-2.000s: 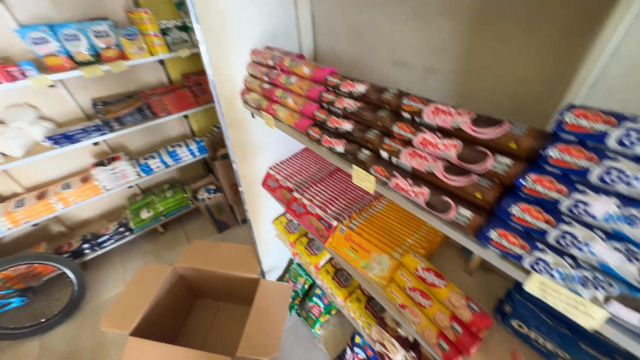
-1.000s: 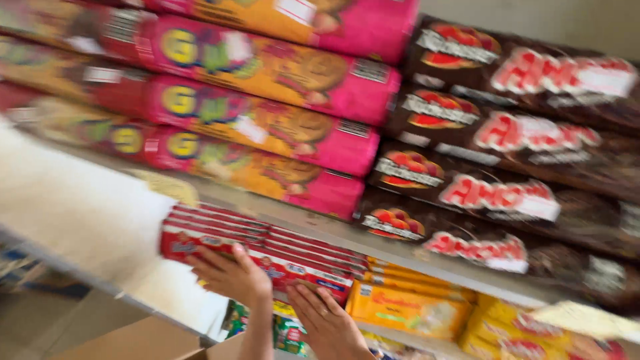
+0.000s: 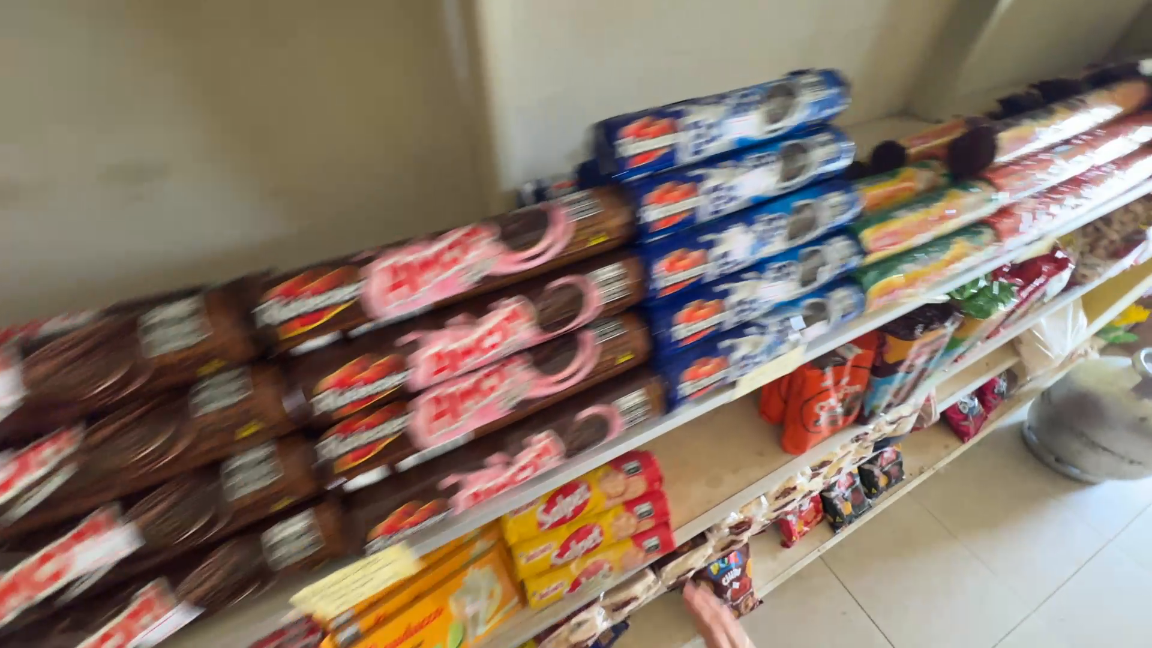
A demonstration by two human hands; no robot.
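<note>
At the bottom edge of the head view, my right hand [image 3: 715, 616] shows only in part, its fingers pointing up and left. Just beside its fingertips is a small dark snack packet [image 3: 731, 578] on a lower shelf; whether they touch is unclear. Up and left of the hand lie stacked yellow and red biscuit packs [image 3: 585, 540], next to orange wafer packs [image 3: 450, 603]. Above them, the upper shelf holds brown chocolate biscuit packs [image 3: 486, 342] and a stack of blue biscuit packs [image 3: 747, 207]. My left hand is out of view.
The upper shelf's front edge [image 3: 684, 423] carries pale paper tags. Orange bags [image 3: 828, 396] and other packets stand on the shelf below. A metal gas cylinder [image 3: 1098, 414] stands on the tiled floor [image 3: 945, 558] at right.
The view has swung right along the shelves. A second ago both hands were on red packs on the lower shelf; now one hand shows, away from them.
</note>
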